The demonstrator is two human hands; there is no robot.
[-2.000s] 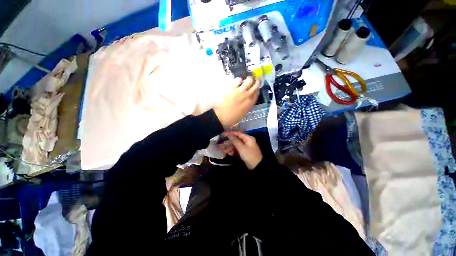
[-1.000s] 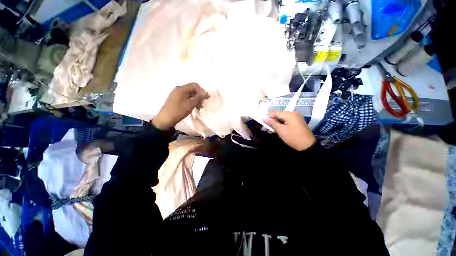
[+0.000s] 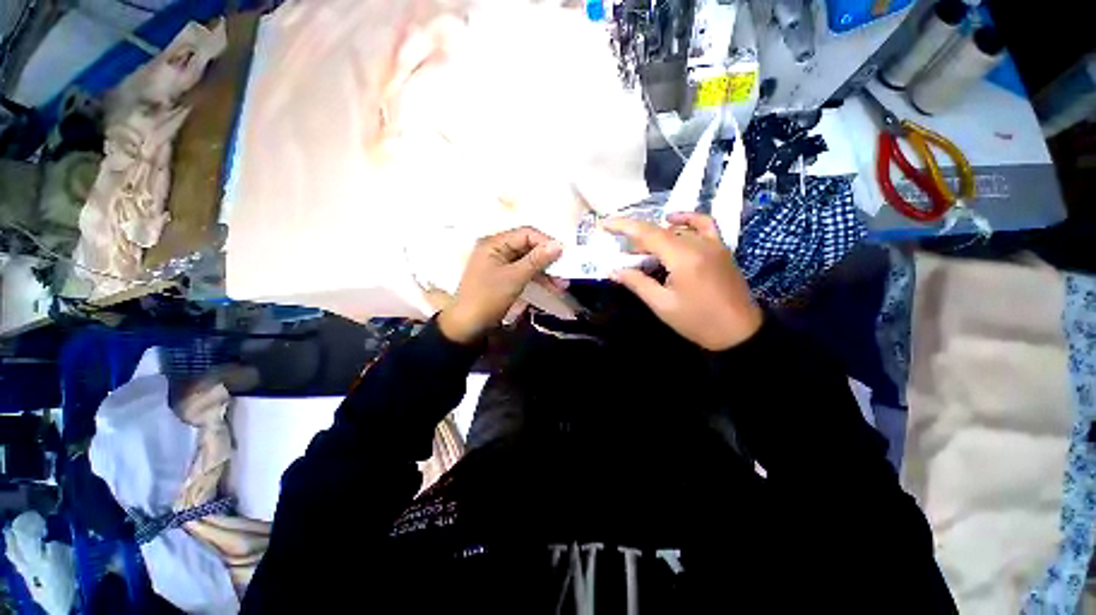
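Pale peach fabric (image 3: 325,180) lies spread left of the machine head and looks near white under the lamp. My left hand (image 3: 502,279) pinches an edge of it at the table's front edge. My right hand (image 3: 691,274) is just to the right, fingers pointing left over the fabric's right end; what its fingertips hold, if anything, is washed out by glare. A narrow white tape (image 3: 694,174) hangs in a loop from the needle area beside the yellow sticker (image 3: 727,88).
Red and orange-handled scissors (image 3: 910,168) and thread cones (image 3: 955,70) stand right. Navy checked fabric (image 3: 808,234) bunches beside my right hand. Stacked peach panels (image 3: 992,396) lie lower right. Crumpled peach pieces (image 3: 144,156) are far left; a tied white bundle (image 3: 144,445) is lower left.
My left hand left the needle area, went to the cloth on the left, then moved right towards my right hand. The peach fabric's near edge has been drawn to the table front.
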